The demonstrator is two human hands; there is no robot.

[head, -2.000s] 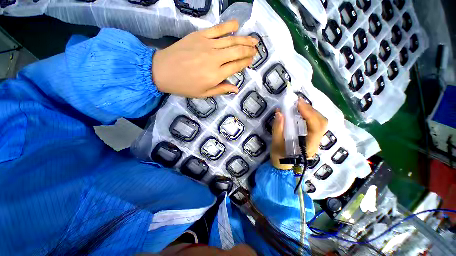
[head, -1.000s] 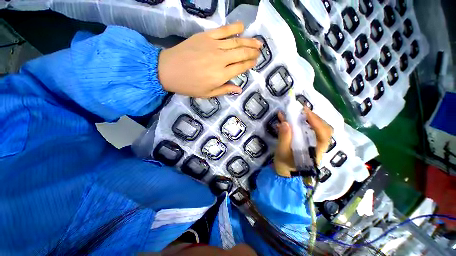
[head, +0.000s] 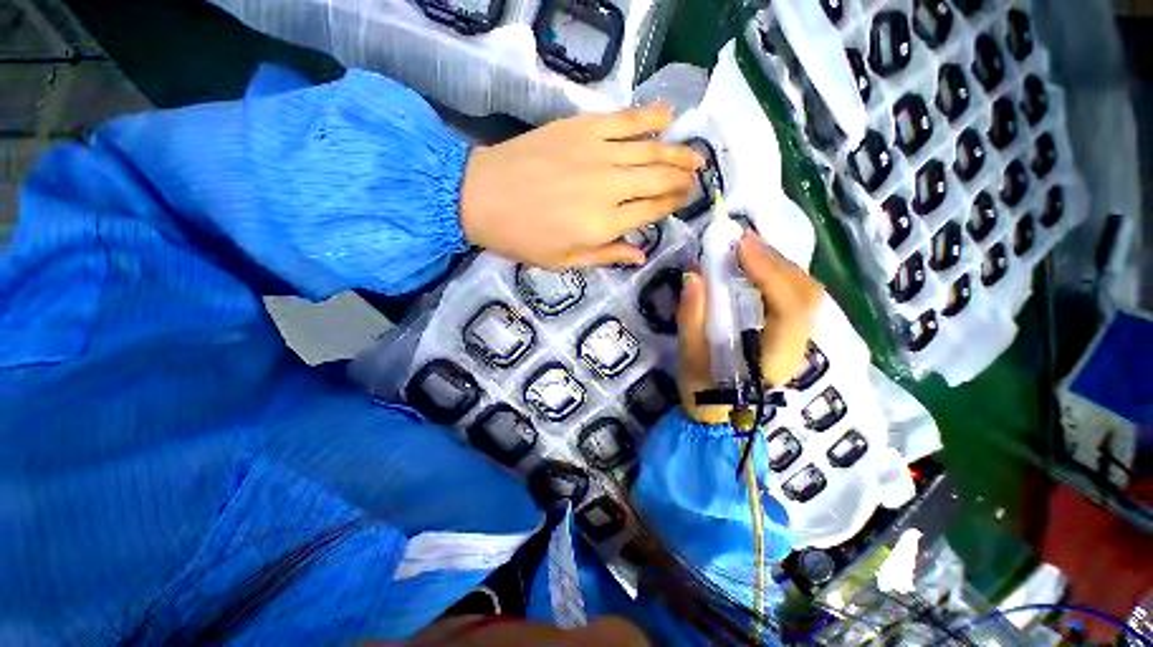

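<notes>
A whitish blister tray holds rows of black watch-type housings. My left hand lies flat, palm down, over the upper part of the tray, fingertips at the edge of a housing. My right hand is closed around a clear-white dispensing syringe. The yellowish needle tip points up the tray, beside that housing and close to my left fingertips; contact cannot be told. A black fitting and a pale line trail from the syringe's rear past my wrist.
Another filled tray lies at the right on the green mat. A third tray is at the top. A black controller with a white scrap and blue tubing are at the lower right. A blue-topped box is at the right edge.
The view has shifted, so trays and my left hand appear further right and lower. The syringe has moved up the tray, from the housing below to the one by my left fingertips.
</notes>
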